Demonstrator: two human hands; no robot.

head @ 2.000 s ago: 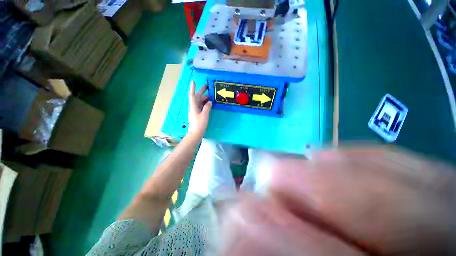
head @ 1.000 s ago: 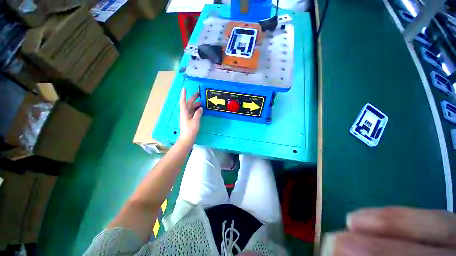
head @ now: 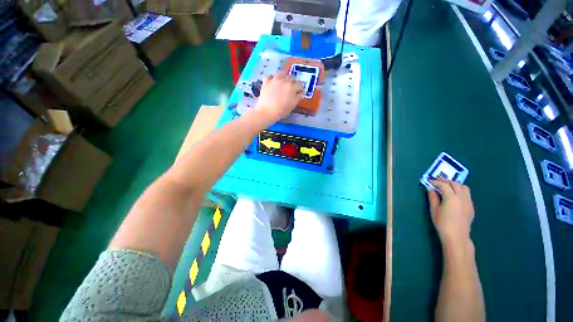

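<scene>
A white-rimmed plastic housing [head: 306, 78] sits at the orange fixture [head: 309, 104] on the silver-grey base plate [head: 342, 100]. My left hand [head: 280, 96] grips its left edge; my fingertips partly cover it. Whether it is lifted off the fixture I cannot tell. A second housing [head: 447, 168] lies on the green conveyor belt to the right. My right hand [head: 452, 204] holds its lower edge between thumb and fingers. The press head [head: 308, 19] is above and behind the fixture.
The blue machine base with the red emergency stop button [head: 289, 149] faces me on the turquoise bench [head: 301, 188]. Several housings stand in a row beyond the belt's white line [head: 519, 144]. Thin dark cables hang at the bench's right. Cardboard boxes [head: 94, 69] stand on the floor at left.
My left hand has moved from the machine base's left side up to the housing at the fixture. My right hand has come forward and taken hold of the housing on the belt.
</scene>
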